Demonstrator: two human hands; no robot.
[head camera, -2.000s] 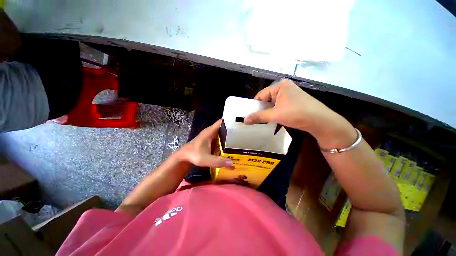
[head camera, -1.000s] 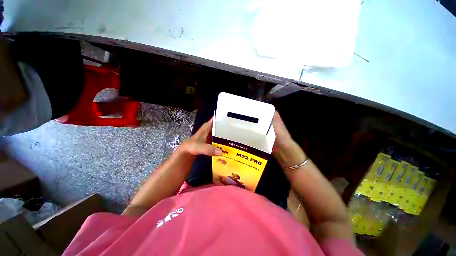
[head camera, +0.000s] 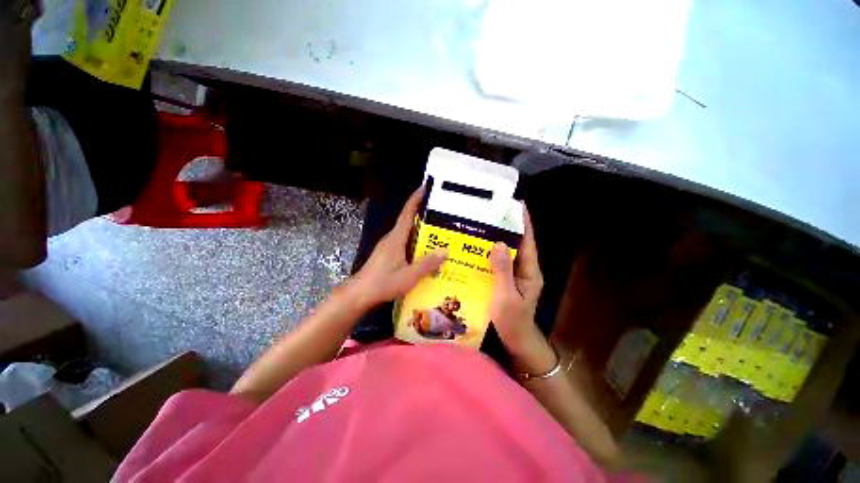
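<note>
A yellow retail box (head camera: 453, 283) with a black top band stands over my lap, its "M22 PRO" face and brown-red picture towards me. Its white top flap sticks up and shows a dark slot. My left hand (head camera: 394, 264) holds the box's left side, thumb on the front face. My right hand (head camera: 514, 291) holds the right side, thumb on the front face, partly covering the print. The inside of the box is mostly hidden.
The white bench (head camera: 396, 57) runs across the top, with a whitish stack of poly bags (head camera: 585, 57). A carton of yellow boxes (head camera: 735, 349) is at right. A co-worker's arm (head camera: 24, 160), a yellow box (head camera: 118, 38) and a red stool (head camera: 189, 179) are at left.
My right hand has left the top flap and moved down to the box's right side. The box is tilted so more of its front shows. A yellow box has appeared at the upper left.
</note>
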